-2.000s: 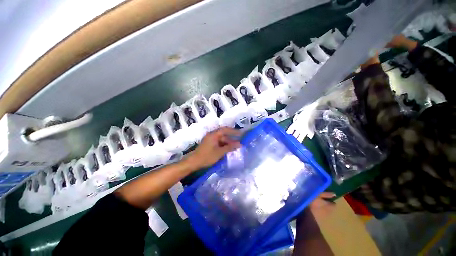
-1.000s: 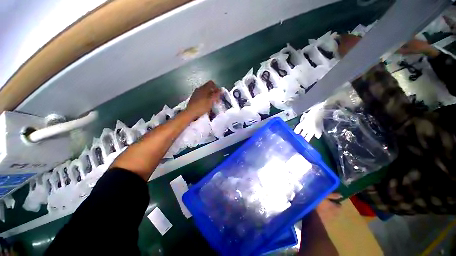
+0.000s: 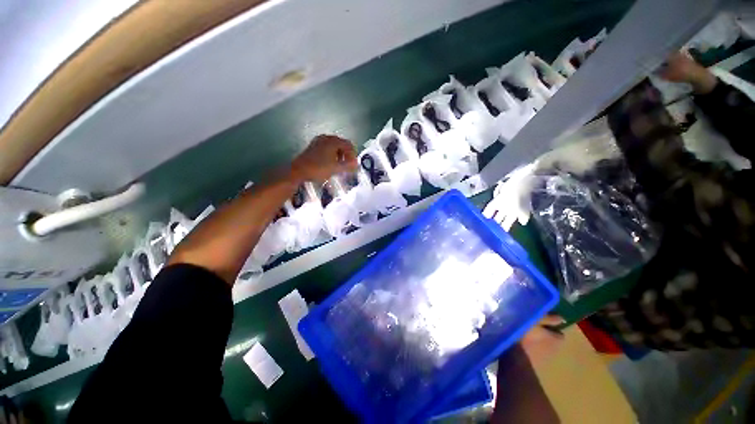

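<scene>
Open white pouches (image 3: 403, 178) stand in a close row, black looped products (image 3: 373, 169) showing in their mouths. My left hand (image 3: 328, 159) reaches over the row, fingers bent together at a pouch mouth; whether a piece is between them cannot be told. My right hand (image 3: 542, 331) grips the right edge of a large blue tray (image 3: 364, 286), most of the hand hidden beneath it. Shiny clear pieces (image 3: 372, 323) lie loose in the tray, with strong white glare. A smaller blue box (image 3: 464, 397) shows under it.
A white rail (image 3: 302, 263) runs before the row. Two white slips (image 3: 263, 364) lie on the green surface. A clear bag of dark parts (image 3: 588, 232), a white glove (image 3: 509, 200) and another person's arms are right. A white box with handle (image 3: 87, 211) is left; a carton (image 3: 579, 377) is below.
Since two seconds ago, my left hand has moved from the tray up to the pouch row. Over the last second it stays over the row, while the pouches appear shifted slightly left. My right hand still holds the tray.
</scene>
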